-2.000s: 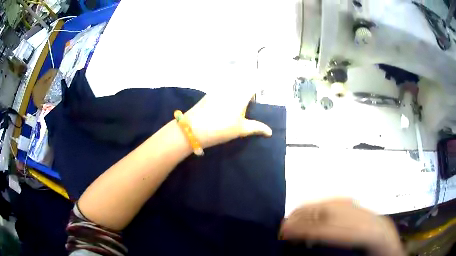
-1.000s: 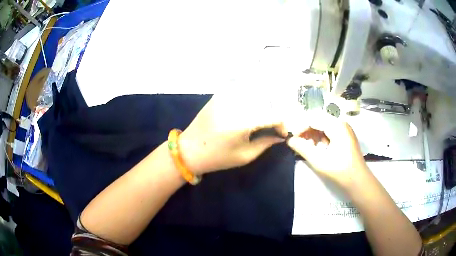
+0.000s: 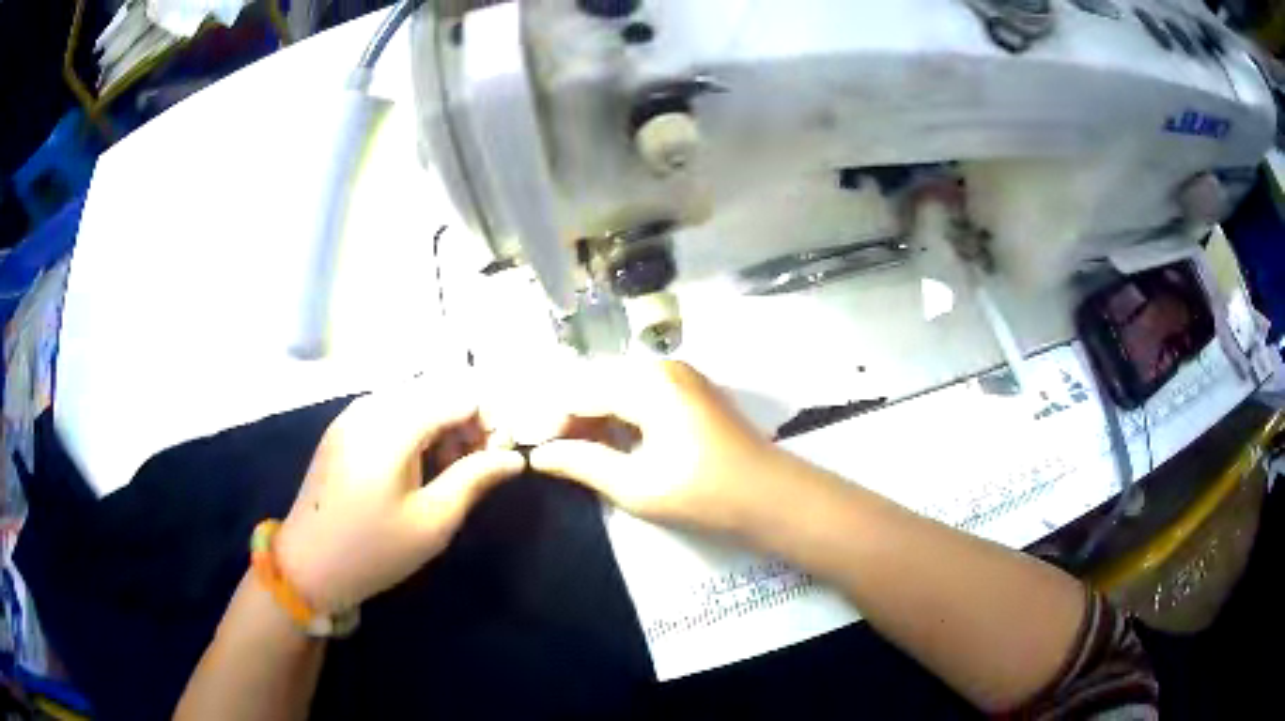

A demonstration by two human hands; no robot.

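The dark navy garment panel (image 3: 493,606) lies on the white table and hangs over its front edge. My left hand (image 3: 388,486) is at the panel's upper edge, thumb and fingers pinching it. My right hand (image 3: 677,444) pinches the same edge, its fingertips almost touching the left ones. The bright glare hides the cloth between the fingertips. The white sewing machine head (image 3: 846,113) stands just beyond my hands, with its presser foot area (image 3: 599,317) close above the fingertips.
The sewing lamp (image 3: 336,226) hangs at the left of the head. Long metal tweezers or snips (image 3: 824,265) lie behind the right hand. A dark scrap (image 3: 832,417) lies near the printed ruler (image 3: 972,479). A phone (image 3: 1149,331) lies at the right.
The view has swung right, showing more of the machine and phone. Both hands still pinch the panel's edge together. Earlier the right hand was apart, blurred, near the table's front.
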